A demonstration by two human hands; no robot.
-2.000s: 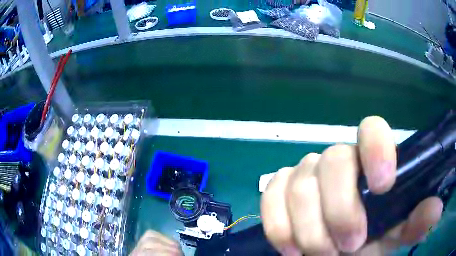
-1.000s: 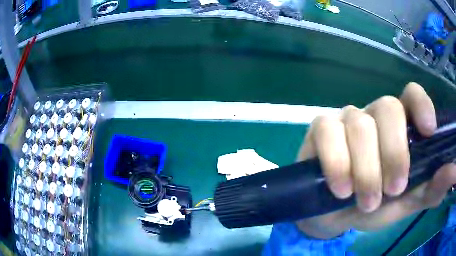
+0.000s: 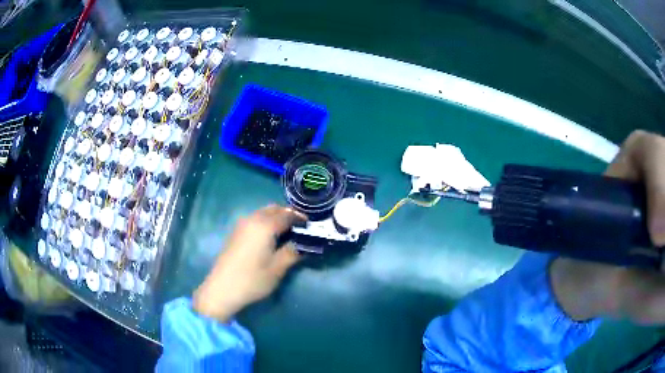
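The black lens housing (image 3: 313, 182) lies on the green mat at the centre, its round lens facing up with green reflections. A white-capped motor (image 3: 355, 216) sits on its lower right, with yellow wires running right. My left hand (image 3: 255, 255) grips the housing's lower left side with thumb and fingers. My right hand (image 3: 645, 189), partly cut off by the right edge, holds the thick black electric screwdriver (image 3: 576, 215). Its narrow tip points left, near the wires and right of the motor, apart from the housing. Whether a screw is on the tip, I cannot tell.
A small blue bin (image 3: 273, 127) with dark bits stands against the housing's upper left. A crumpled white wipe (image 3: 445, 167) lies behind the screwdriver tip. A blister tray (image 3: 131, 153) of white-capped motors fills the left. A clear tub with red sticks (image 3: 80, 22) stands at the upper left.
The view has tilted down. My left hand has come into view on the housing. The screwdriver and my right hand have moved right, away from the motor, baring more of the tip.
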